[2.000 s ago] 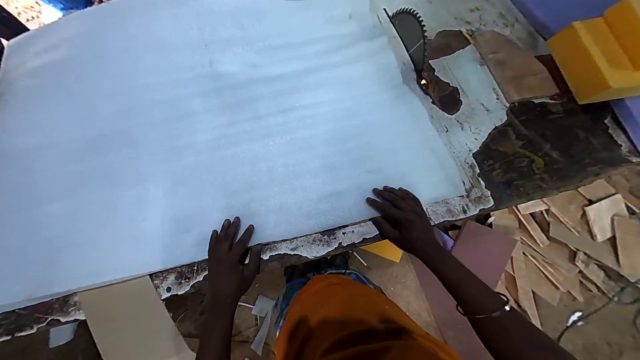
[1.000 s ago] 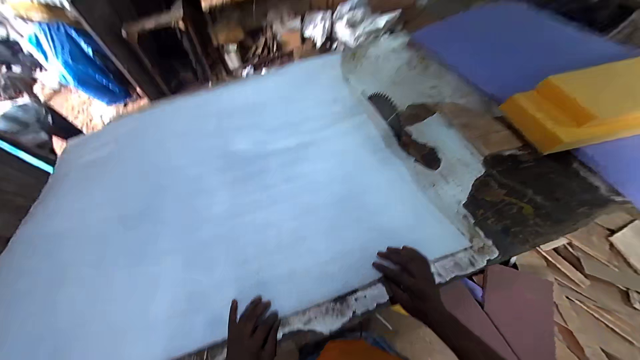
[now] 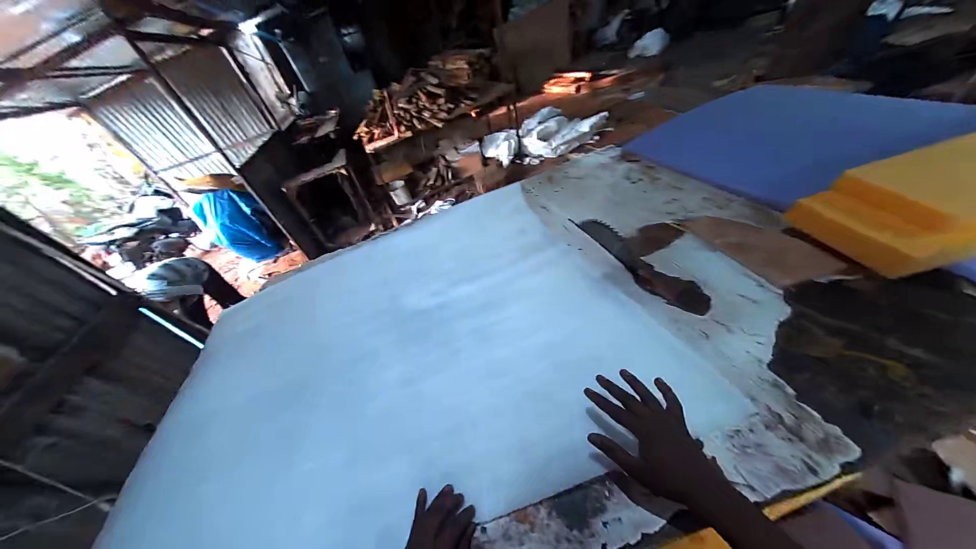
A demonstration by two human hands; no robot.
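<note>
A large pale blue-white sheet (image 3: 396, 343) lies over the worn table (image 3: 762, 450), which has peeling, stained patches. My left hand (image 3: 442, 520) is at the sheet's near edge, low in the view, with its fingers apart and nothing held. Farther right, my right hand (image 3: 648, 435) is spread over the sheet's near right corner and casts a shadow on it; whether the palm touches is unclear. A toothed circular saw blade (image 3: 606, 240) stands up through the table just right of the sheet, beside a dark ragged hole (image 3: 675, 290).
Purple foam sheets (image 3: 801, 141) and a yellow foam block (image 3: 892, 213) lie at the right. Beyond the table are a stack of wood offcuts (image 3: 427, 95) and white plastic bags (image 3: 545, 136). A person (image 3: 179, 278) bends over at the far left.
The view has swung up and left, bringing the shed and a bending person into sight. My right hand has spread its fingers and seems farther in over the sheet.
</note>
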